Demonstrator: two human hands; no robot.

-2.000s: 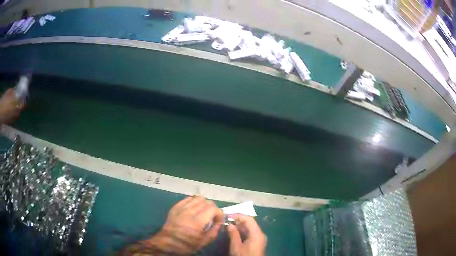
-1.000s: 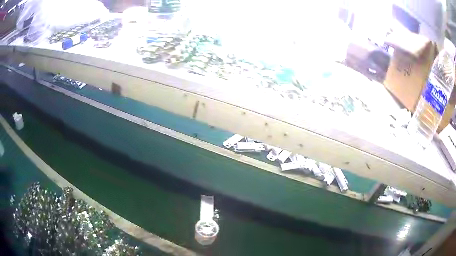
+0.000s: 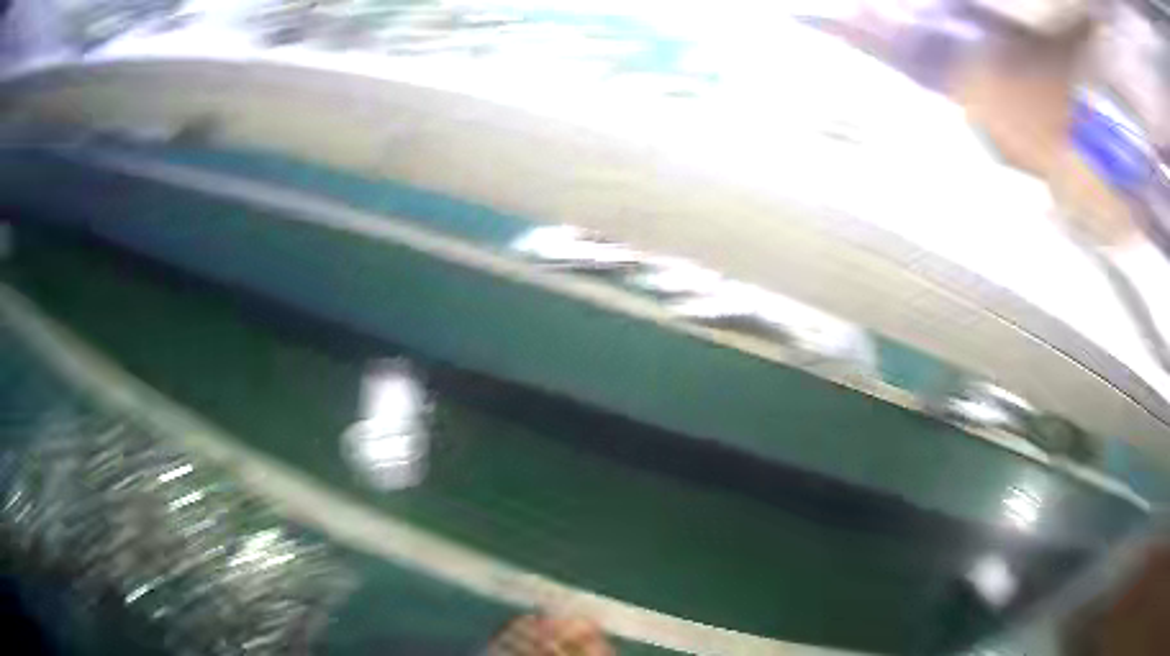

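The whole view is motion-blurred. A white handheld device (image 3: pixel 389 429) lies on the green conveyor belt (image 3: pixel 552 513), left of centre, its wider round end toward me. Part of one hand, apparently my left hand (image 3: pixel 552 636), shows at the bottom edge beside the pale belt rail; the picture's edge cuts it off and hides its fingers and anything they hold. My right hand is not in view. A heap of glittering circuit boards (image 3: pixel 167 525) lies at the lower left.
A blurred white thing (image 3: pixel 992 579) is on the belt at right. White plastic pieces (image 3: pixel 719 301) lie on the shelf beyond the belt. The pale upper shelf edge (image 3: pixel 616 192) crosses above. A brown box-like surface (image 3: pixel 1129 602) stands at lower right; a blue-labelled bottle (image 3: pixel 1114 141) is upper right.
The view has swung downward since one second ago. The device on the belt now shows farther left and higher. Part of a hand has come in at the bottom edge; a second ago none showed.
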